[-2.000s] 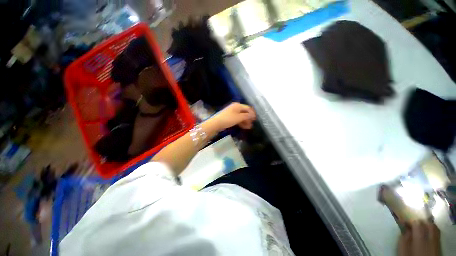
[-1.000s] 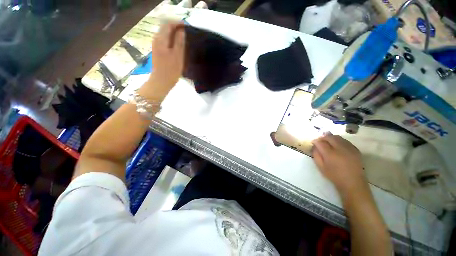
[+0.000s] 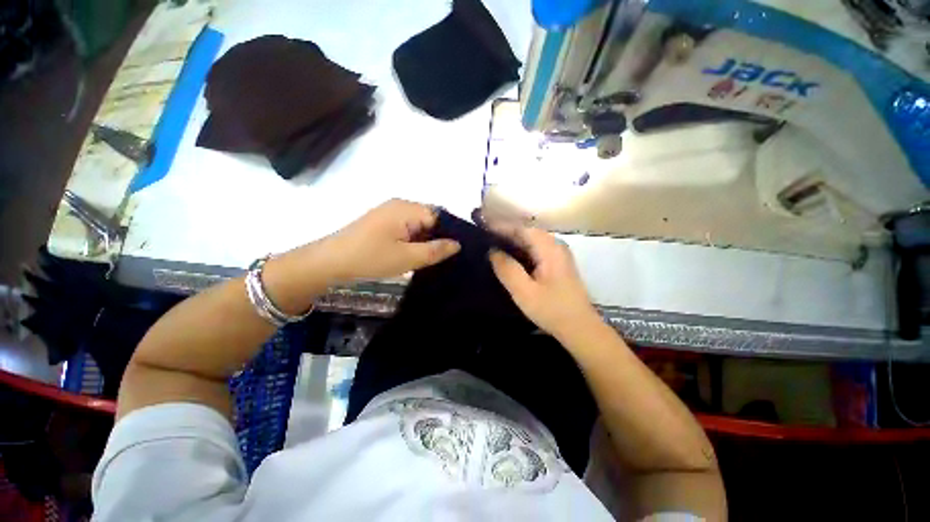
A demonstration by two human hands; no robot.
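My left hand and my right hand hold a black fabric piece between them at the table's front edge, thumbs on top. Its lower part merges with the dark clothing on my lap, so its outline is unclear. A brownish-black pile of cut pieces with ragged, fanned edges lies on the table at the left. Smooth black sewn pieces lie left of the machine head. The needle area is in bright glare, with no cloth visible under the presser foot.
The cream and blue Jack sewing machine stands at the right. Blue tape and metal clips lie at the table's left. A measuring tape runs along the front edge. A blue basket and red rims show below.
My left hand has moved from the pile to the table's front edge, and my right hand has come away from the needle area. Both now hold a black piece. The view has shifted.
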